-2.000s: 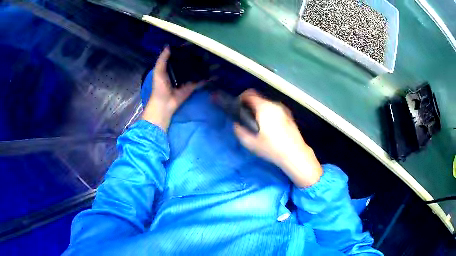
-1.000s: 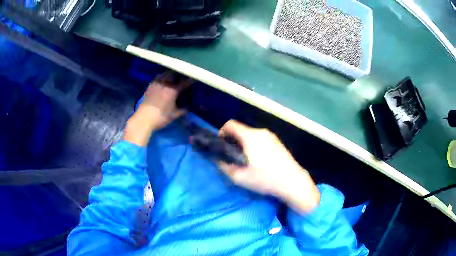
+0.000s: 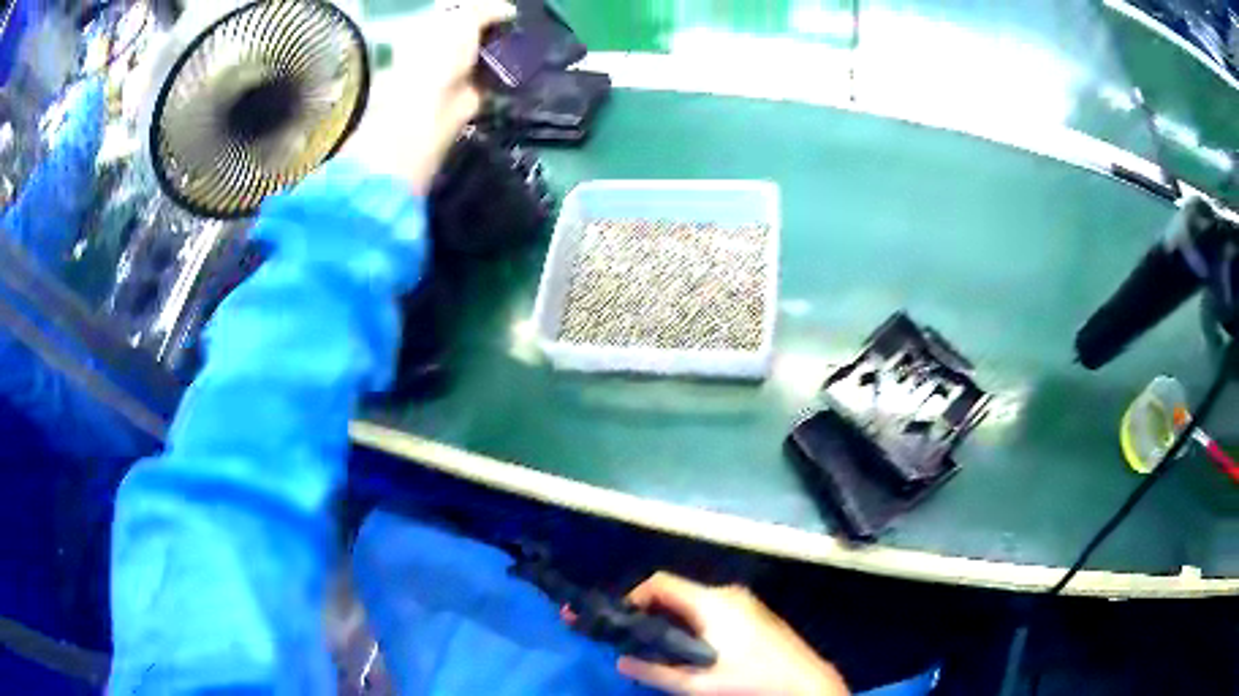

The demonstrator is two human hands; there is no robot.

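Observation:
My left hand [image 3: 432, 84] reaches to the back left, over the stack of black plastic housings [image 3: 482, 197]. Its fingertips are at the edge of a dark housing [image 3: 533, 48] on top; whether they grip it cannot be told. My right hand [image 3: 734, 642] is low, in front of the bench edge, closed around a dark elongated hand tool [image 3: 632, 623] that points left and has a hint of red. The tool's tip is blurred over my lap. Two black housings [image 3: 904, 408] lie at the right of the parts tray, one open side up.
A translucent tray [image 3: 659, 363] of small metal parts sits mid-bench. A round fan [image 3: 258, 109] stands far left beside my left arm. At right are a hanging black cylindrical tool [image 3: 1148, 302], its cable, and a yellow cup [image 3: 1155, 424] with a red-handled item.
My left hand has moved from my lap up to the housings at the back left. My right hand with the tool is lower in view. The view has shifted towards the bench, showing the fan.

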